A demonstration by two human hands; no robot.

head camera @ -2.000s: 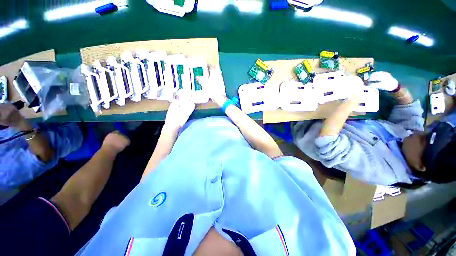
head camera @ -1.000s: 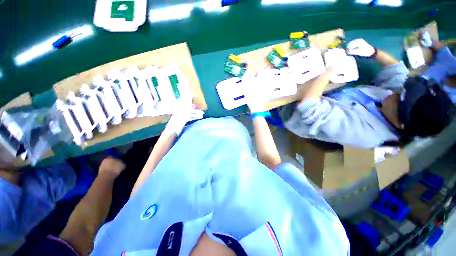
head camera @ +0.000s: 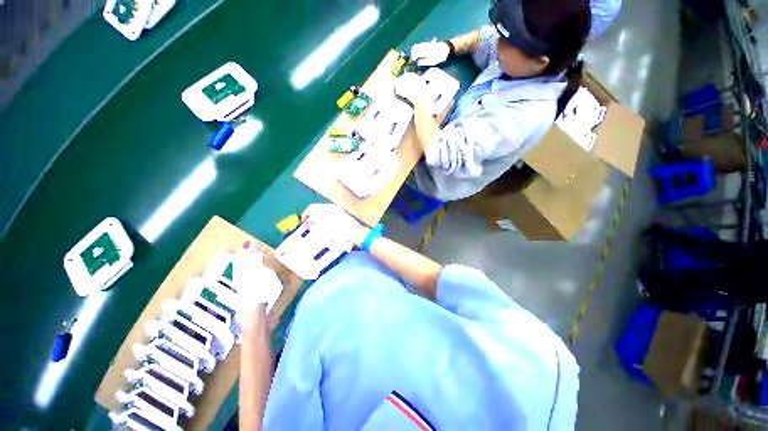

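Observation:
My right hand, in a thin white glove with a blue wristband, grips a white housing shell with dark slots, close to my chest. A yellow component shows beside its fingertips; the board under it is mostly hidden. My gloved left hand is at the near end of a leaning row of white fitted housings. Green boards show in the end ones. The glove blends with the white shells, so its grip is unclear.
The row stands on a cardboard sheet. Fitted housings and blue tools lie on the green surface. At right, a person works at another cardboard sheet with shells and boards. Open cartons stand on the floor.
The view has turned strongly to the right. My right hand has brought one shell away from the neighbour's row towards my own cardboard. My left hand remains near the row's end.

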